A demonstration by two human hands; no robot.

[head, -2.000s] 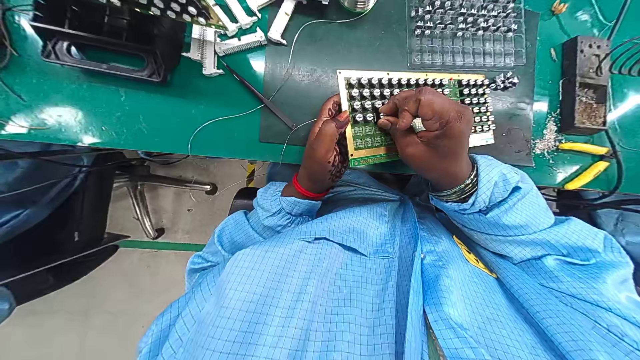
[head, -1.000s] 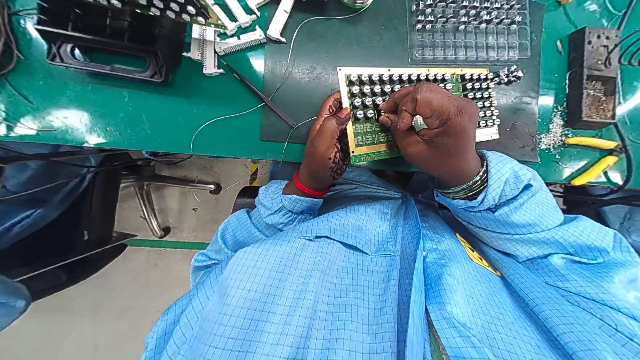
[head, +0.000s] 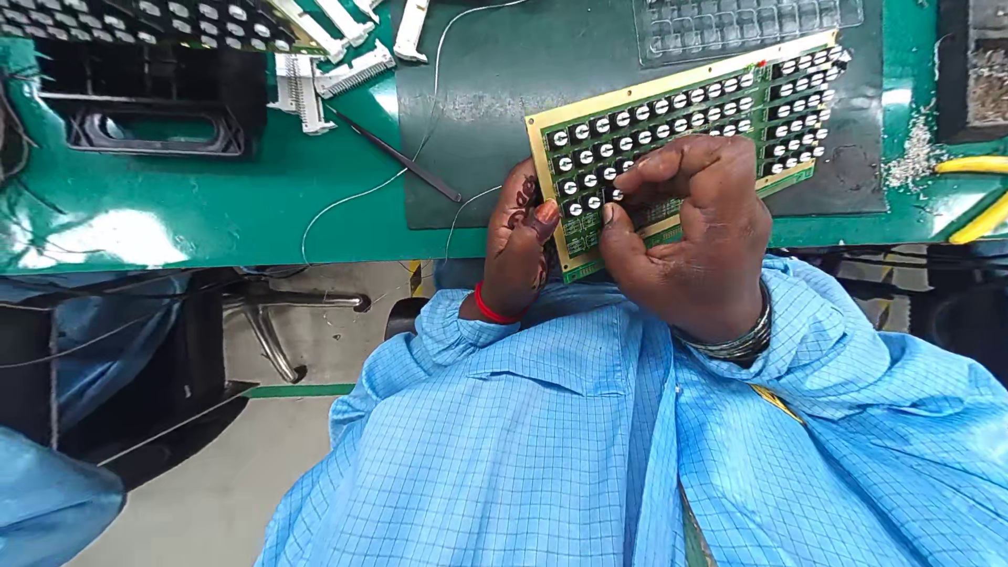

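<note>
My left hand (head: pixel 520 240) grips the left edge of a green circuit board (head: pixel 581 242) with a tan border, its thumb on the front face and its other fingers partly hidden behind. Rows of black cylindrical components with silvery tops (head: pixel 602 124) cover much of the board. Over the lower middle, my right hand (head: pixel 693 228) pinches one such component (head: pixel 615 194) between thumb and forefinger, at the end of a short row. Whether that part is fully seated cannot be seen. The board is tilted, its right end higher in the view.
A dark mat (head: pixel 472 94) lies on the green table (head: pixel 236 197). On it are a clear plastic tray (head: pixel 709 35) and dark tweezers (head: pixel 394 150). White connectors (head: pixel 354 69), a black rack (head: pixel 157 102), a thin wire, a box of clippings (head: pixel 988 79) and yellow-handled pliers (head: pixel 976 164) lie around.
The board has tilted, its right end moving up in the view. My right hand stays over its lower middle, while my left hand keeps hold of the left edge.
</note>
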